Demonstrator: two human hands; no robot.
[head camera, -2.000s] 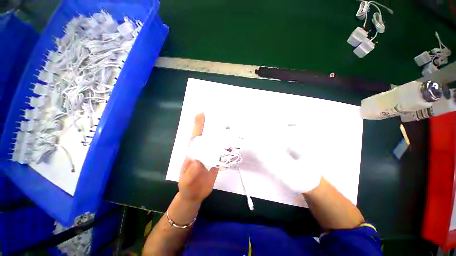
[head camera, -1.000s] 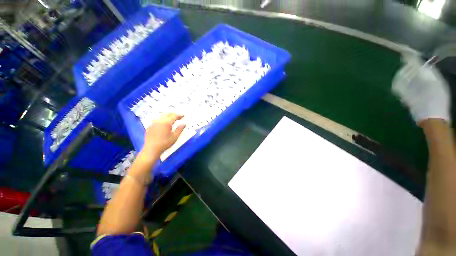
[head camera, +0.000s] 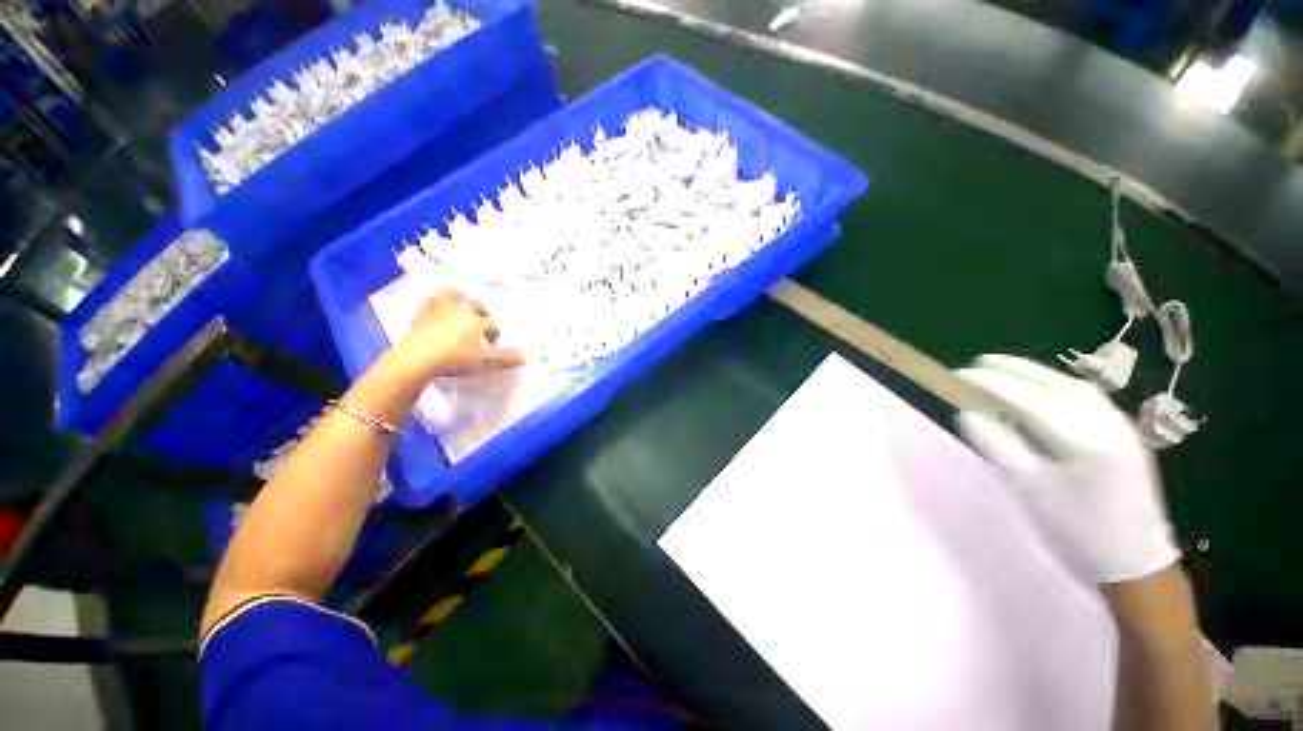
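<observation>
My bare left hand (head camera: 465, 340) is inside the blue bin (head camera: 665, 317), over the white liner (head camera: 479, 407) at the near end of the packed rows of white power adapters (head camera: 615, 236). The undersides of its fingers are hidden, so I cannot tell if it holds anything. My right hand (head camera: 1072, 464), in a white glove, is blurred over the right edge of the white work sheet (head camera: 886, 557), at the conveyor side. Its fingers point left and I cannot tell if they hold anything. White adapters (head camera: 1169, 420) with bundled cords lie on the green conveyor beyond it.
More blue bins of adapters (head camera: 336, 93) stand behind and left of the near bin. Dark rack bars (head camera: 122, 421) are at lower left. A pale strip (head camera: 872, 340) divides the dark green bench from the conveyor. A pale object is cut off at lower right.
My view has turned left from the sheet, where both hands were, to the bin. In the last second my right hand moved from far right back towards the sheet; my left hand stayed in the bin.
</observation>
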